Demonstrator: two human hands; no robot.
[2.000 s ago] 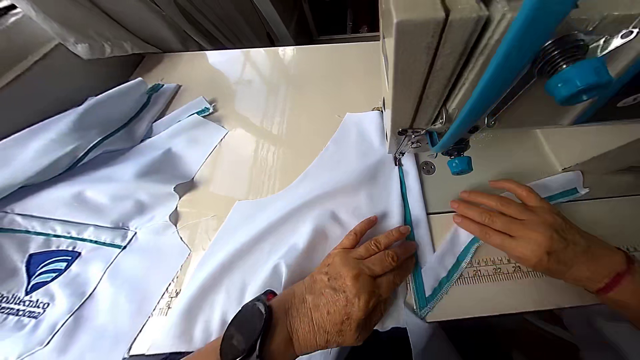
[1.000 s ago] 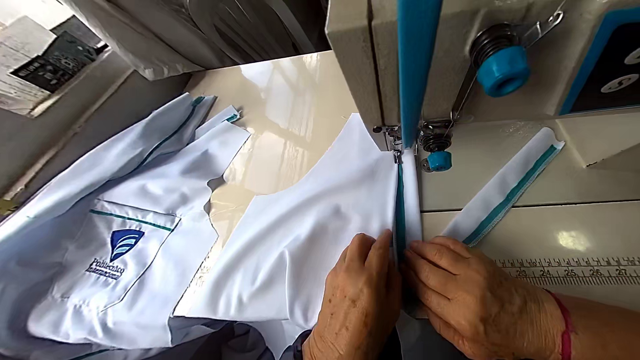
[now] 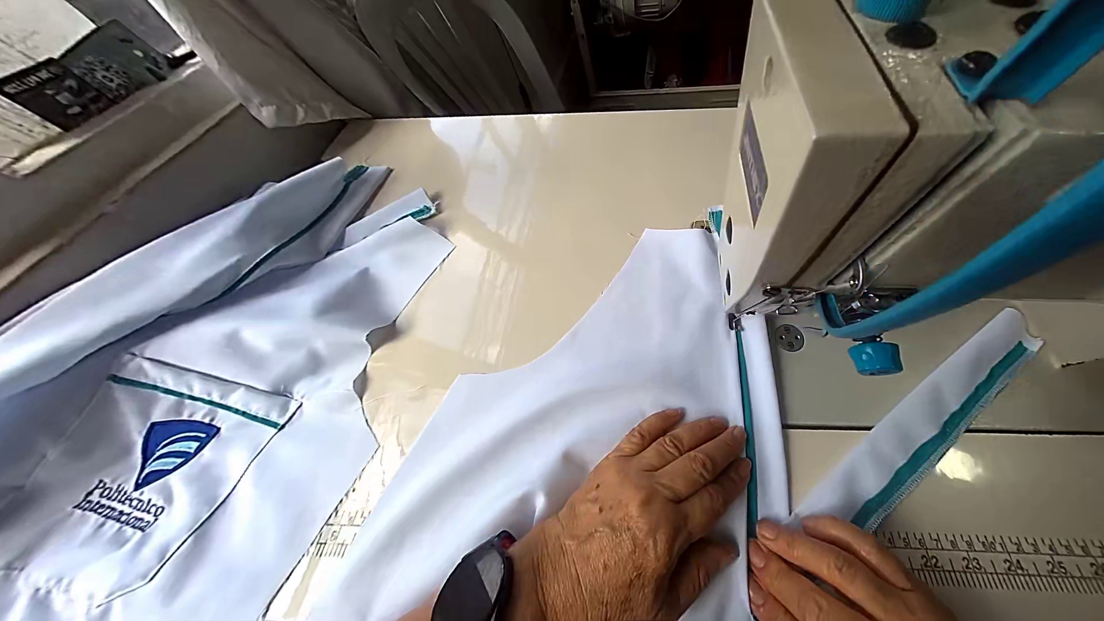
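Note:
A white fabric panel point(image 3: 552, 431) lies on the sewing machine's table, its right edge running under the presser foot point(image 3: 735, 321). Along that edge is a white band with teal trim point(image 3: 749, 448); the band's loose end point(image 3: 931, 423) slants off to the right. My left hand point(image 3: 660, 500) rests flat on the panel beside the trim, fingers slightly spread. At the bottom, my right hand point(image 3: 828, 565) has its fingertips on the band, pressing or pinching it at the trim; its grip underneath is hidden.
The sewing machine head point(image 3: 828, 129) with blue parts stands at upper right. Another white garment piece point(image 3: 285, 319) with a pocket and embroidered emblem lies at left. A printed ruler point(image 3: 992, 556) crosses the table at lower right. A plastic chair point(image 3: 457, 52) is behind.
Two seconds ago my right hand lay on the slanting band farther right; it has moved left to the trim beside my left hand. The view has shifted since the last frame.

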